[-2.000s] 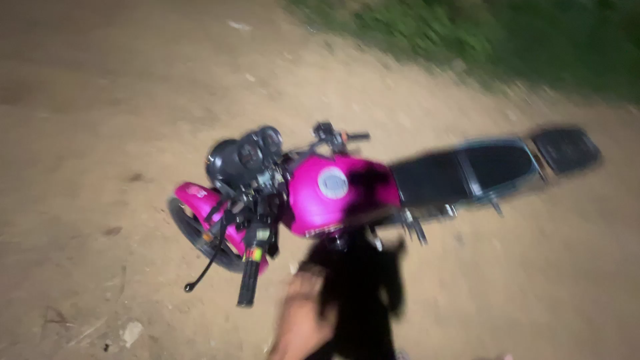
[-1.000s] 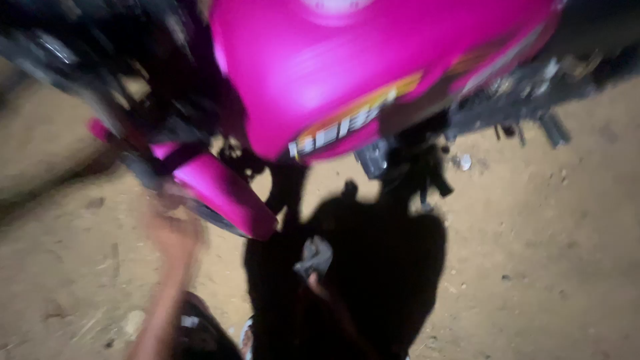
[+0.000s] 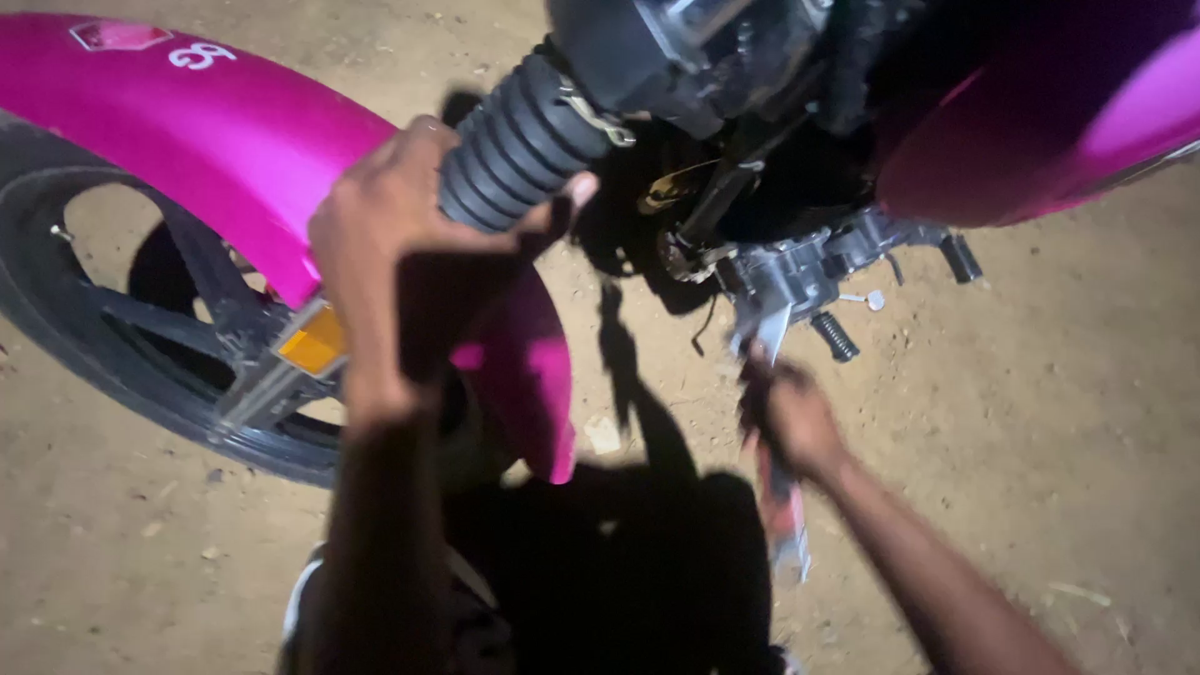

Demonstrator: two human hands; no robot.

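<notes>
My left hand (image 3: 394, 206) is wrapped around the black ribbed rubber fork boot (image 3: 525, 145) of a motorcycle, beside its pink front mudguard (image 3: 234, 103). My right hand (image 3: 797, 412) holds a blurred metal tool (image 3: 783, 516) with reddish parts, below the boot and to its right. A pale metal end, perhaps of the same tool, shows above my fingers by the engine (image 3: 787, 272); whether it touches the engine I cannot tell. The pink fuel tank (image 3: 1022, 141) is at the upper right.
The front wheel (image 3: 56, 291) and an orange reflector (image 3: 314, 342) are on the left. A ribbed footpeg (image 3: 834, 336) juts out near my right hand. A pale stone (image 3: 602, 434) lies on sandy ground under my shadow, and part of a shoe shows at the bottom edge.
The view has moved much closer to the motorcycle's front. My left hand has come onto the fork boot. My right hand, with a grey metal tool one second ago, is now near the engine.
</notes>
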